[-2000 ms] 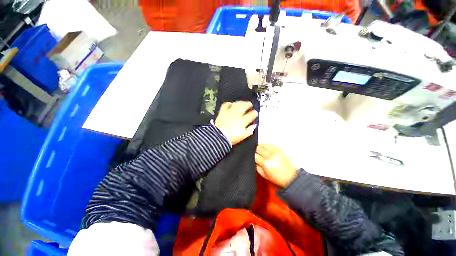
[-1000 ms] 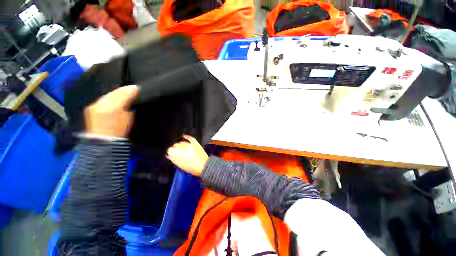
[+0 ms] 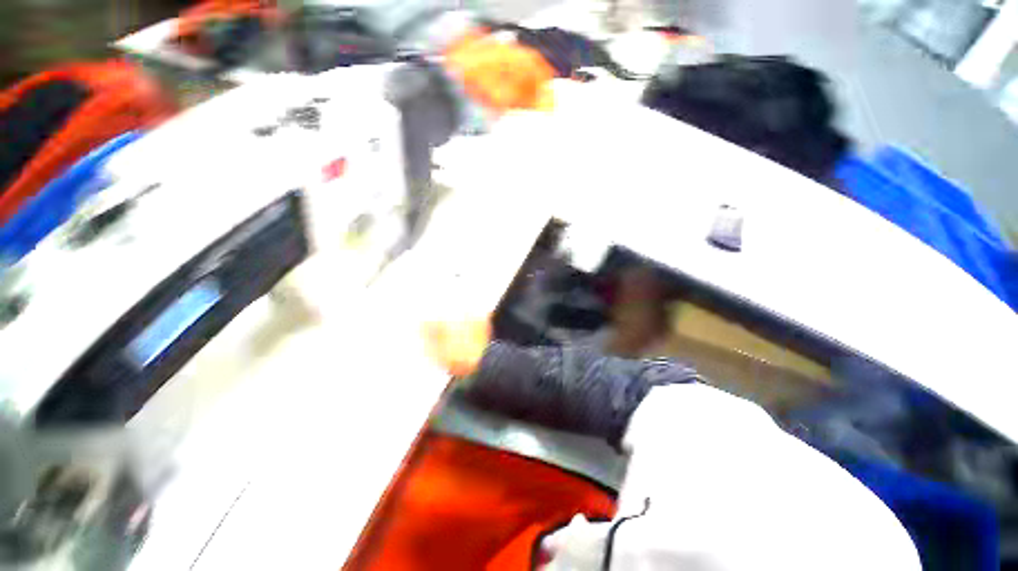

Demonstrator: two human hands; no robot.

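The view is strongly blurred. My right hand [image 3: 455, 344] is at the edge of the white machine table [image 3: 279, 446], below the handwheel end of the machine; its fingers are too blurred to tell open from shut. My left hand is not in view. The white sewing machine [image 3: 346, 167] fills the left side, with its black control panel [image 3: 223, 292] and lit blue display. The orange garment [image 3: 469, 507] shows below the table edge. No black fabric panel is seen on the machine bed.
A second white table [image 3: 670, 167] runs along the right, with a small pale item [image 3: 726, 228] on it. A dark heap [image 3: 754, 106] and blue material [image 3: 927, 212] lie behind it. Cardboard [image 3: 748, 346] shows below. A gap separates the tables.
The view has swung to the right. The black fabric and my left hand have left the picture. My right hand has moved from the fabric to the table's edge by the machine's right end.
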